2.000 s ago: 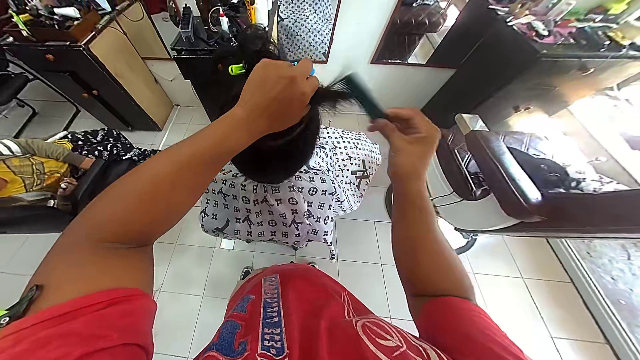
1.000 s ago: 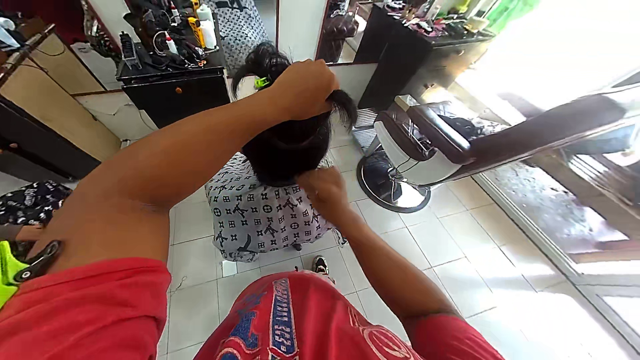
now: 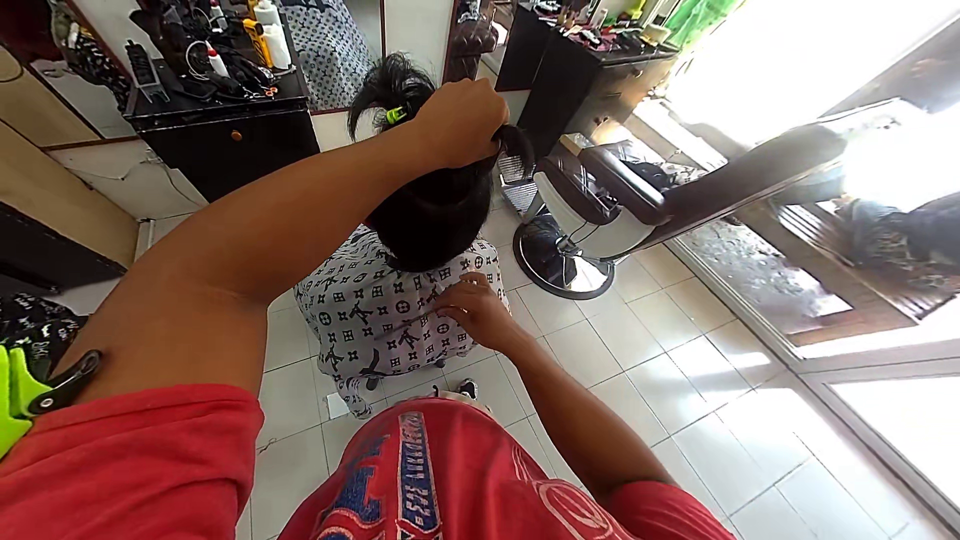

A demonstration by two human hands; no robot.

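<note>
A person with dark hair (image 3: 431, 217) sits before me under a white patterned cape (image 3: 401, 315). My left hand (image 3: 465, 120) is closed around a raised lock of that hair, whose end hangs out to the right of my fist. A bright green hair clip (image 3: 396, 115) holds more hair up, just left of my left hand. My right hand (image 3: 474, 306) is low, over the back of the cape and below the hair. A thin, blurred thing seems to extend left from its fingers; what it is, I cannot tell.
A black cabinet (image 3: 225, 127) with bottles and tools stands front left. To the right is a brown barber chair (image 3: 637, 180) on a round metal base. A second cabinet (image 3: 592, 82) stands behind it. Green clips (image 3: 19, 390) are at my left sleeve.
My right hand, seen with a dark comb at the lock of hair two seconds ago, has come down to the cape. My left hand still grips hair. The view has swung right.
</note>
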